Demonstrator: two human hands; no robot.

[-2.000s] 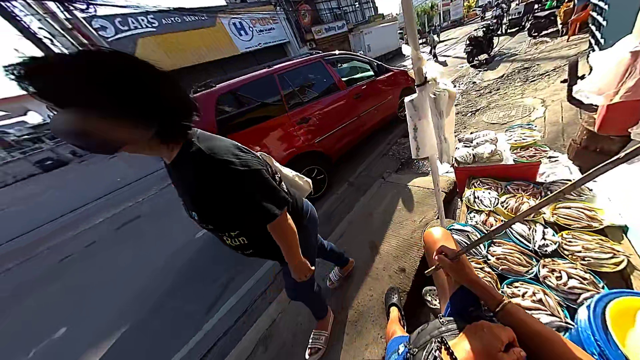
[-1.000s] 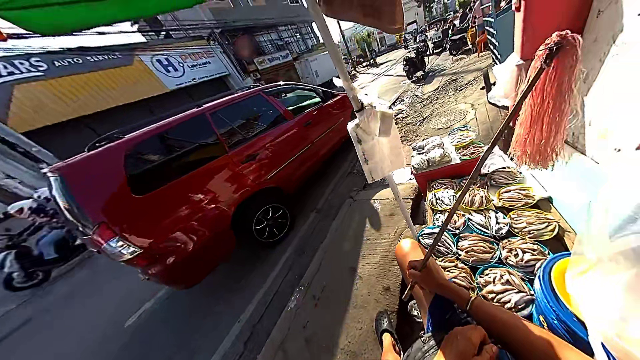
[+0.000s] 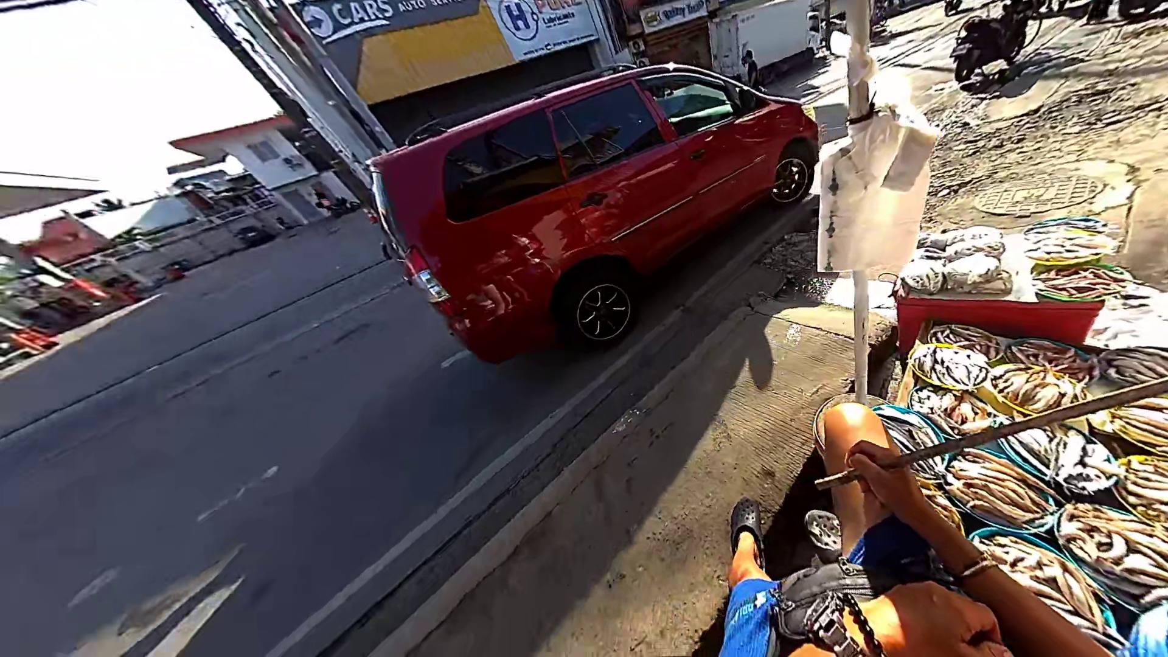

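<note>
My right hand (image 3: 881, 476) is closed around a long thin wooden stick (image 3: 1022, 424), which slants up to the right over bowls of fish and runs out of view. My left hand (image 3: 940, 622) lies low across my lap beside a dark waist bag (image 3: 821, 593); its fingers are partly hidden, and whether it holds anything is unclear. Beneath and beyond the stick, round bowls of fish (image 3: 999, 488) stand close together. Behind them, bagged fish (image 3: 963, 274) and more bowls rest on a red container (image 3: 999, 321).
A pole (image 3: 860, 338) with hanging plastic bags (image 3: 874, 196) rises just past my knee. To the left are the concrete kerb (image 3: 584, 484) and the road, with a red minivan (image 3: 630, 182) on it. A motorcycle (image 3: 990, 41) stands farther back.
The stick has swung down from a steep slant to a low one, and its pink stranded end has left view. The pedestrian seen two seconds ago is out of view.
</note>
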